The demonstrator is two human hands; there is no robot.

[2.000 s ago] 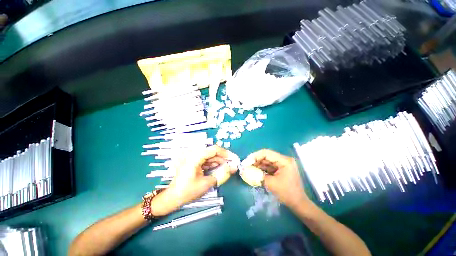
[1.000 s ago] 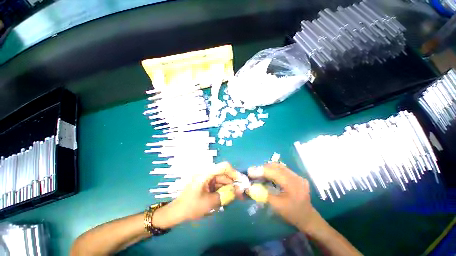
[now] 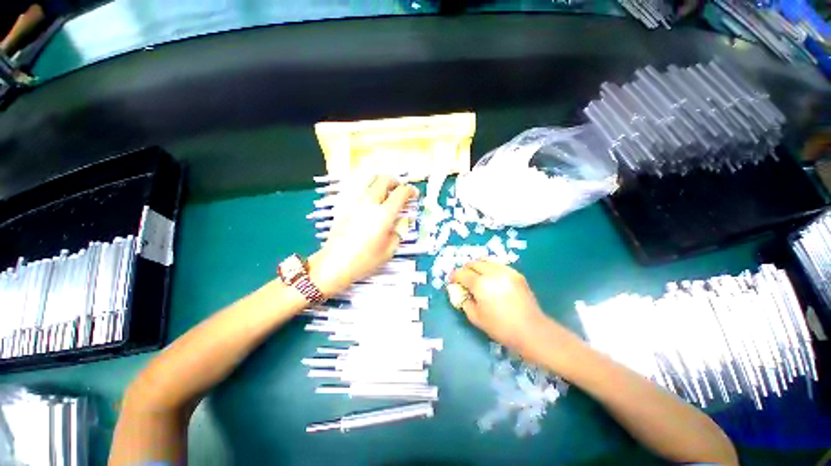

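Observation:
My left hand (image 3: 369, 227) lies over the upper part of the column of stepped metal rods (image 3: 374, 341), fingers at the rods; whether it grips one is hidden. My right hand (image 3: 492, 296) is at the lower edge of the scattered white plastic bits (image 3: 474, 255), its fingertips down and close together; I cannot tell if a bit is between them. A yellow cover shows on a right fingertip. A single stepped rod (image 3: 374, 418) lies apart below the column. A loose pile of translucent bits (image 3: 524, 396) lies below my right hand.
A yellow packet (image 3: 396, 141) and a clear bag of white parts (image 3: 528, 187) lie above. Bright metal rods (image 3: 702, 332) lie at right. Clear tubes (image 3: 688, 114) rest on a black tray (image 3: 711, 209). A black tray of rods (image 3: 157, 196) stands left, with wrapped rods (image 3: 55, 432) below.
My hands have parted from where they met over a small white piece. The left has moved up over the rods, the right up to the white bits. The view has shifted.

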